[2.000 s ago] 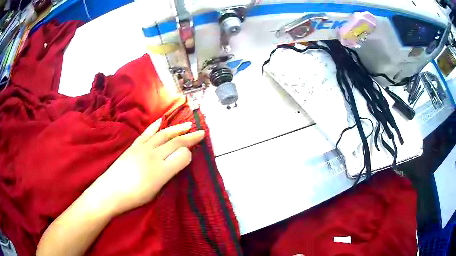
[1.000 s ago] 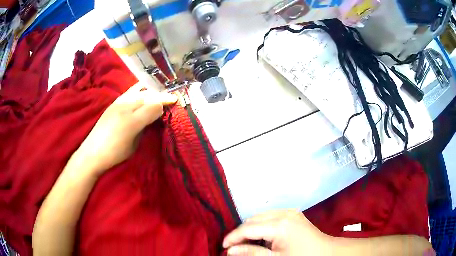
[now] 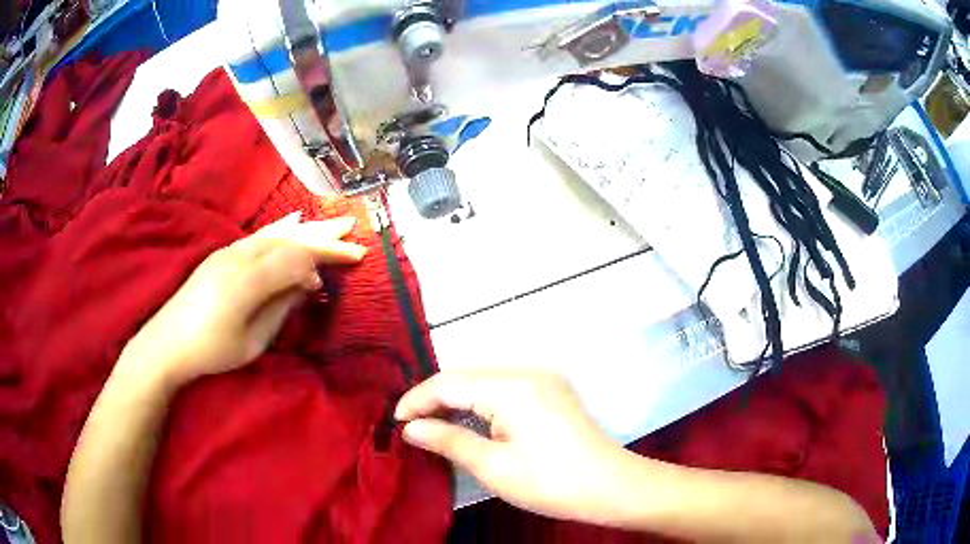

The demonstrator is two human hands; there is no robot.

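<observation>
A red garment (image 3: 96, 287) covers the left of the machine table. Its ribbed shirred panel (image 3: 356, 308) lies below the presser foot (image 3: 377, 208). A narrow black tape (image 3: 404, 303) runs down the panel's right edge from the foot. My left hand (image 3: 250, 292) rests on the cloth left of the foot, fingers apart and fingertips on the panel. My right hand (image 3: 521, 436) pinches the red cloth and tape edge between thumb and forefinger, nearer to me. The needle point is too small to tell.
The white sewing machine head (image 3: 511, 48) stands at the back. Black tape strips (image 3: 761, 181) hang over a white pad (image 3: 628, 159) at right. Small metal tools (image 3: 899, 165) lie at far right. More red cloth (image 3: 787, 425) is below the table's front edge, near a blue crate (image 3: 925, 499).
My right hand has come in from below and moved up-left to the tape edge. My left hand has moved away from the foot, down-left. The panel is spread flatter.
</observation>
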